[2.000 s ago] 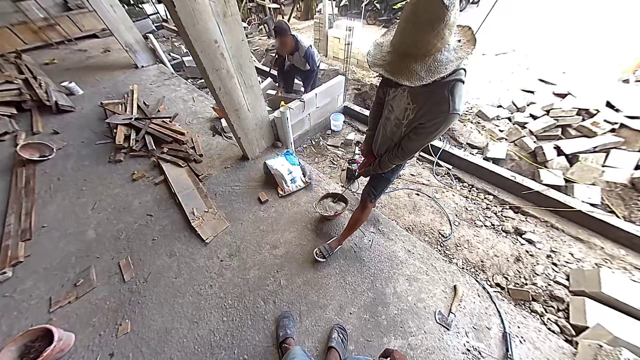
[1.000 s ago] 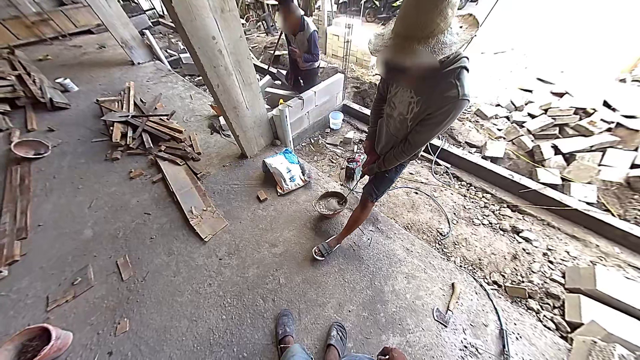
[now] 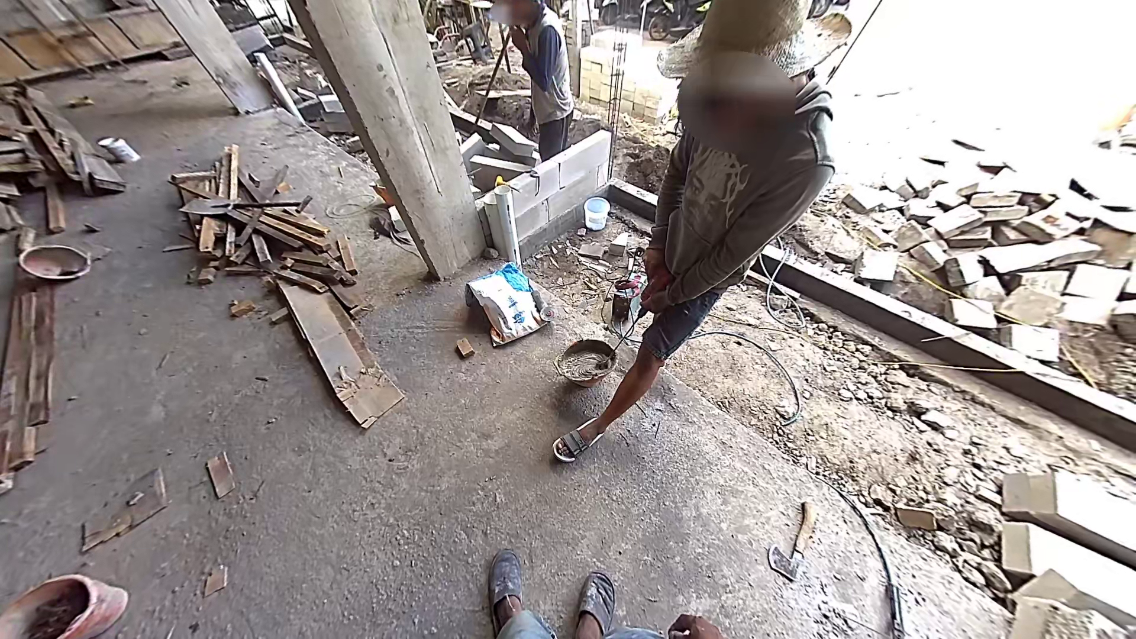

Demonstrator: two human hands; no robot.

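Observation:
At the bottom edge, right of my knees, part of my right hand (image 3: 694, 627) shows; whether its fingers are apart or closed is unclear. My left hand is out of the frame. My shoes stand on the concrete floor below it. Farther off, a person in a straw hat (image 3: 754, 177) grips a stirring tool that reaches into a bowl of wet mortar (image 3: 586, 362). Behind the bowl lies a white and blue bag (image 3: 508, 303). A hatchet-like tool with a wooden handle (image 3: 792, 543) rests on the floor to the right of my feet.
Scrap boards (image 3: 257, 222) lie at the left, near a leaning concrete post (image 3: 399, 133). A clay-coloured bucket (image 3: 67, 608) stands at lower left. Concrete blocks (image 3: 1065, 515) and a black cable (image 3: 874, 532) are at right. Another person (image 3: 550, 71) stands beyond a low block wall (image 3: 564, 186).
The person beyond the block wall has risen from a crouch to standing. The person in the straw hat has moved the stirring tool into the mortar bowl.

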